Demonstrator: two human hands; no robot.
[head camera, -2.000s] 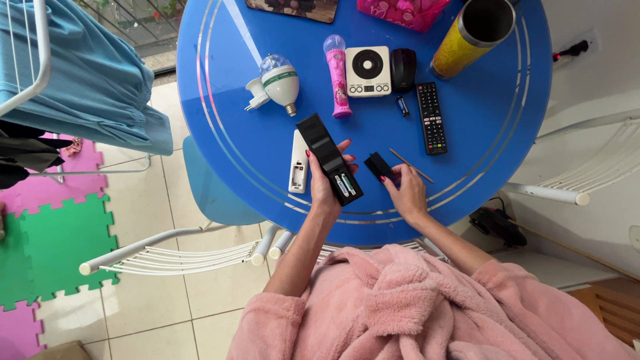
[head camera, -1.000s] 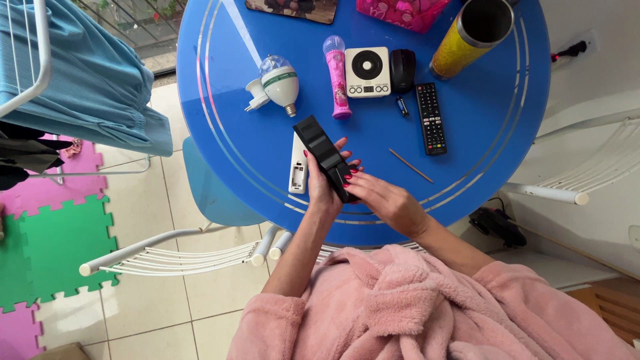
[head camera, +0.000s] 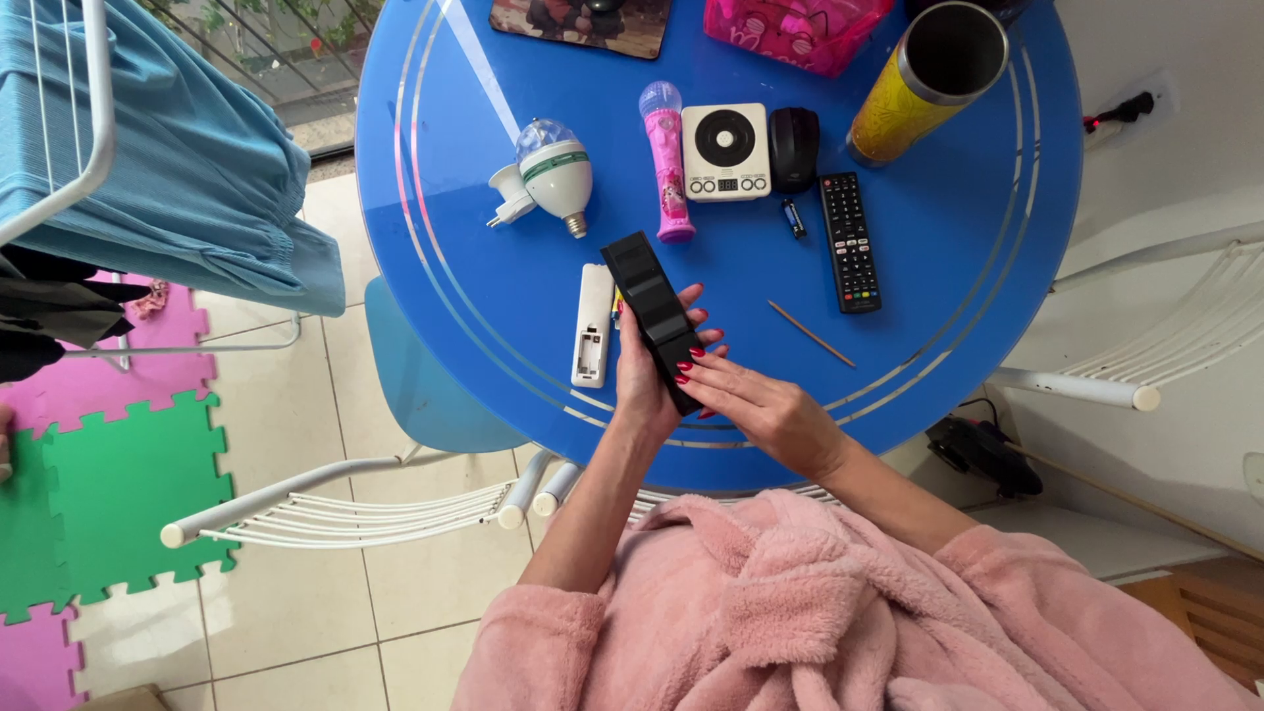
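My left hand (head camera: 647, 380) holds a black remote control (head camera: 654, 306), its back face up, over the near part of the round blue table (head camera: 474, 296). The fingers of my right hand (head camera: 765, 400) rest on the remote's lower end, where the battery cover now sits; no batteries show there. Left of it lies a white remote control (head camera: 591, 331) with its battery compartment uncovered. Something yellow and blue is partly hidden beside my left thumb. A thin wooden stick (head camera: 812, 334) lies to the right, with another black remote control (head camera: 849, 242) and a small battery (head camera: 794, 218) beyond it.
Farther back are a light bulb with a clear dome (head camera: 555, 173), a pink toy microphone (head camera: 667, 163), a white device with a round black dial (head camera: 726, 153), a black computer mouse (head camera: 794, 148), a yellow tumbler (head camera: 913, 89) and a pink translucent bag (head camera: 800, 30). White chairs (head camera: 365, 523) stand by the table.
The battery cover, held apart in my right hand two seconds ago, has come onto the remote's back over the batteries. My right hand has moved left to the remote.
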